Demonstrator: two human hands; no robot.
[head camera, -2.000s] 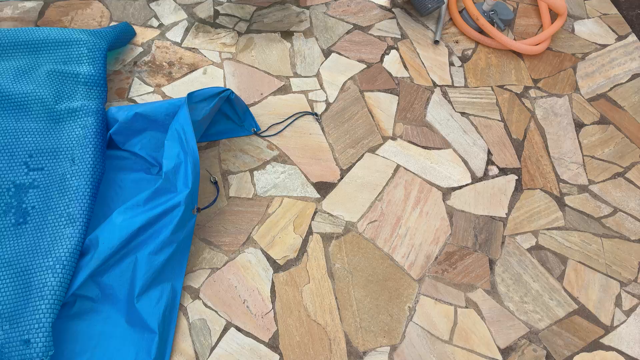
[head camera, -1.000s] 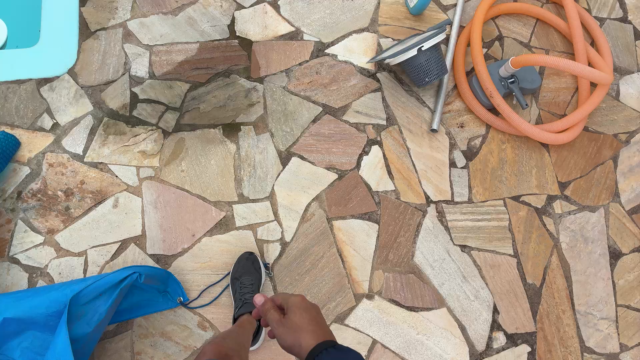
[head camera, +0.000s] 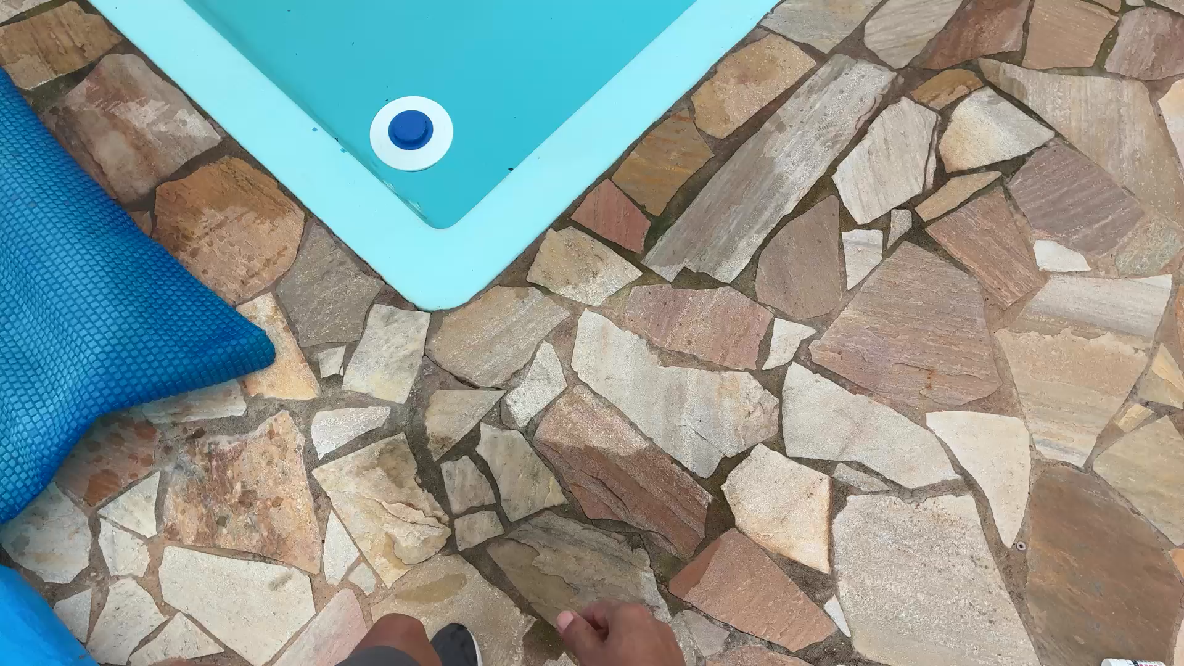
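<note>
My right hand (head camera: 622, 636) is at the bottom edge, over the stone paving, its fingers loosely curled and the thumb to the left. I see nothing in it; its lower part is cut off. My left hand is not clearly in view. A bare knee (head camera: 398, 633) and a dark shoe (head camera: 453, 646) with a pale sole edge show left of the hand. At the left edge lies a blue textured bubble cover (head camera: 102, 324), with a smooth blue sheet (head camera: 32, 624) below it.
A light turquoise pool (head camera: 499, 211) has its corner pointing down at upper centre. Inside it is a white ring with a blue centre (head camera: 410, 130). Irregular flagstones (head camera: 675, 407) surround the pool, with uneven joints. A small whitish object (head camera: 1133, 661) shows at the bottom right edge.
The view has swung left to the pool corner; the orange hose and grey parts are out of frame. My right hand is lower in the picture than one second ago.
</note>
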